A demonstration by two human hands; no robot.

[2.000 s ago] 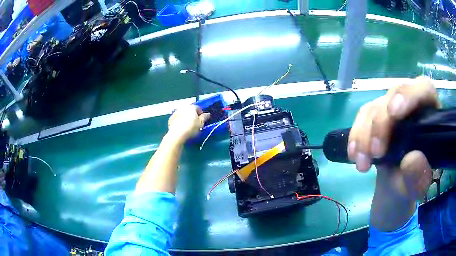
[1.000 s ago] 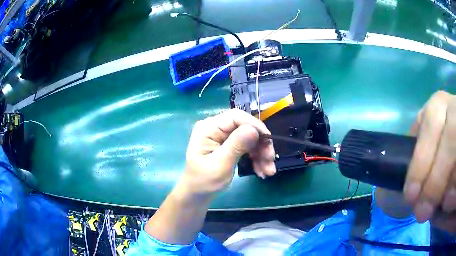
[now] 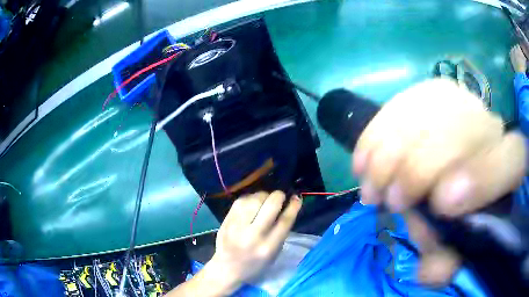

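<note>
My right hand [image 3: 435, 151] grips the black electric screwdriver [image 3: 348, 116], blurred; its thin bit points up-left to the right side of the housing. The black plastic housing [image 3: 255, 133] stands tilted on the bench, with a round lens-like part [image 3: 212, 53] at its far end. My left hand [image 3: 255, 232] is at the housing's near edge, fingers curled on it; whether it pinches a screw is hidden. A white cable [image 3: 191, 104], a thin pinkish wire [image 3: 215, 151] and an orange strip [image 3: 255, 176] show on the housing. A red wire [image 3: 319, 193] leaves its near right side.
A blue bin [image 3: 124, 72] stands behind the housing at left. A black cable [image 3: 142, 180] hangs down at left. Yellow-and-black boards [image 3: 110, 275] lie low left. Rings, perhaps tape rolls [image 3: 475, 81], lie at right. Another person's hand [image 3: 518, 58] shows at the far right edge.
The housing now appears raised and tilted, closer to me. My left hand has left the screwdriver bit and moved down to the housing's near edge. The screwdriver has swung to point up-left.
</note>
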